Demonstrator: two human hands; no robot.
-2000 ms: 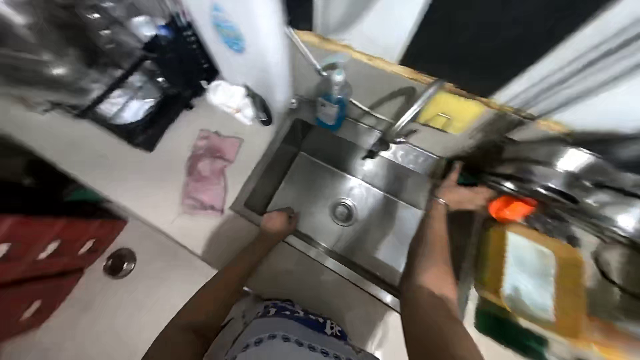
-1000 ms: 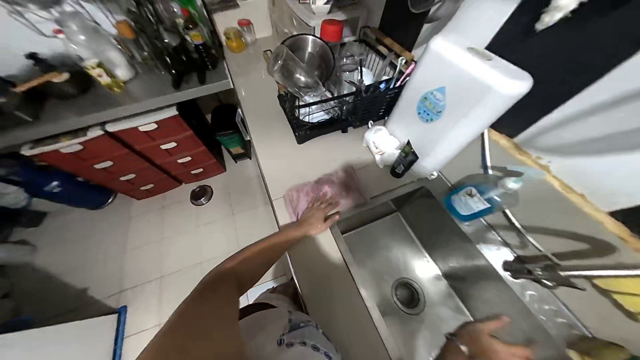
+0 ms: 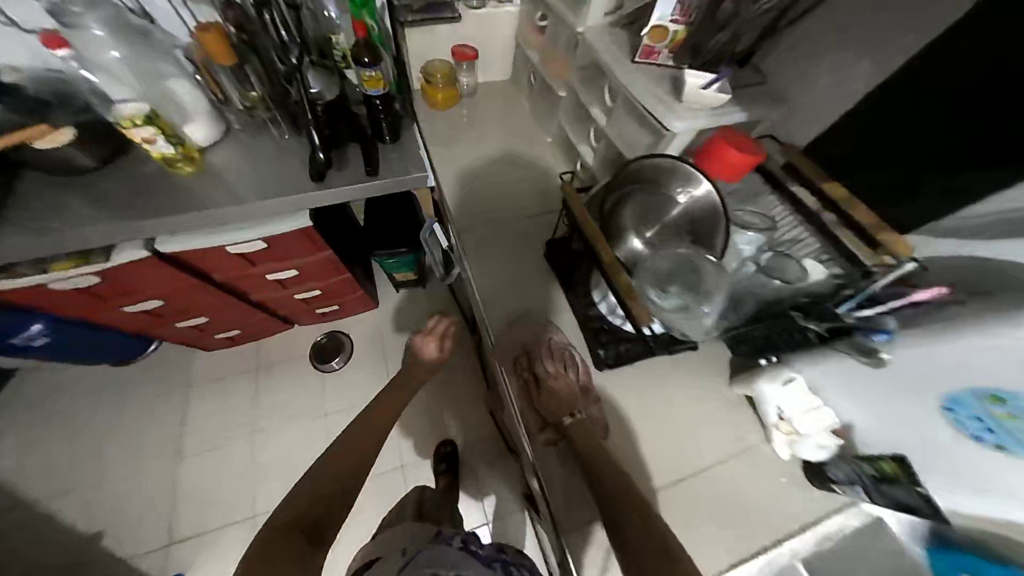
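My right hand point(image 3: 558, 390) lies on a pinkish cloth point(image 3: 594, 400) on the tiled counter, close to its front edge. The hand is blurred, its fingers spread over the cloth, which shows around it. To the left, my left hand point(image 3: 433, 342) hangs above the floor just off the counter's edge, loosely curled; whether it is fully closed is not plain. Just right of the cloth stands a black dish rack point(image 3: 606, 254) that holds a steel pot point(image 3: 664, 204), a clear bowl point(image 3: 682, 288) and glasses.
The steel sink point(image 3: 852, 552) is at the lower right, with a white crumpled cloth point(image 3: 800, 416) above it. Red drawers point(image 3: 264, 280) stand under the grey counter point(image 3: 264, 172) at left. A round steel bowl point(image 3: 330, 352) is on the floor. Jars point(image 3: 440, 84) stand at the far end.
The view has swung left, away from the sink. My right hand has moved from the sink onto the cloth. My left hand, on the cloth one second ago, is off it, over the floor.
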